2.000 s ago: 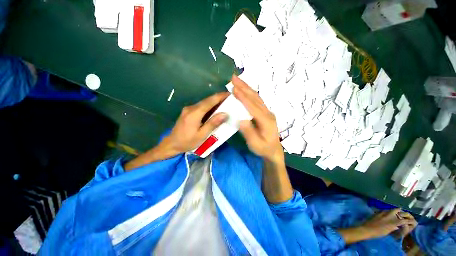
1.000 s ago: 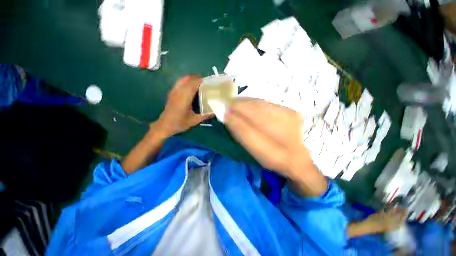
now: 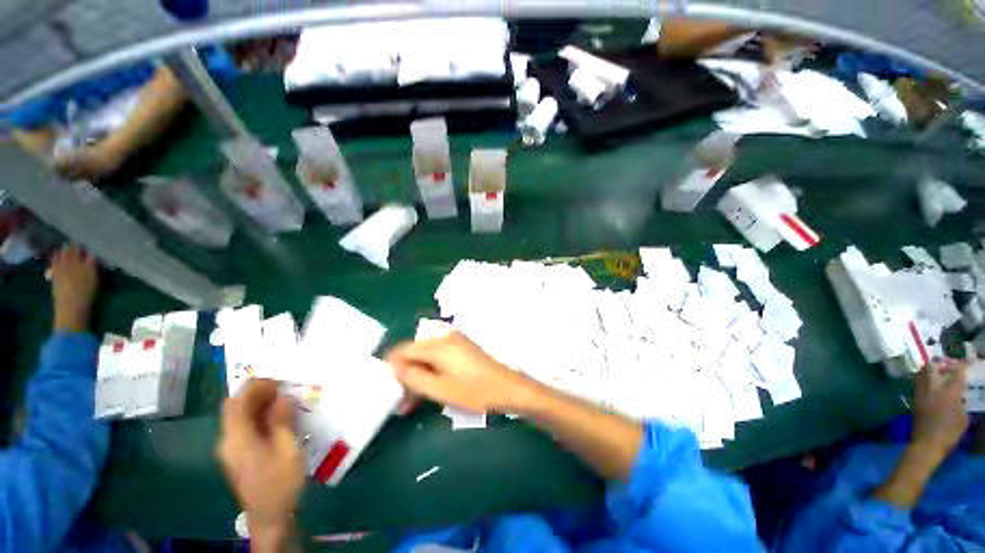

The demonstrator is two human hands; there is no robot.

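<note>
White cartons lie together in front of me at the left; a red band shows on the nearest carton [image 3: 333, 460], and a white flap stands out at its far end. My right hand [image 3: 451, 373] grips the carton's right edge with its fingertips. My left hand [image 3: 262, 448] is blurred at the cartons' left side, fingers bent; whether it grips one cannot be told. The wide pile of white leaflets [image 3: 605, 340] lies right of my right hand, partly behind my forearm.
Upright open cartons [image 3: 487, 192] stand along the far side. Grouped cartons [image 3: 146, 365] stand at the left, by another person's hand [image 3: 73, 283]. A grey metal post [image 3: 119, 243] crosses the left side. More cartons [image 3: 880, 313] lie right, beside another person's hand [image 3: 942, 405].
The view has swung up and shows the far side of the table. My hands have moved from the open carton near my body to the cartons at the left.
</note>
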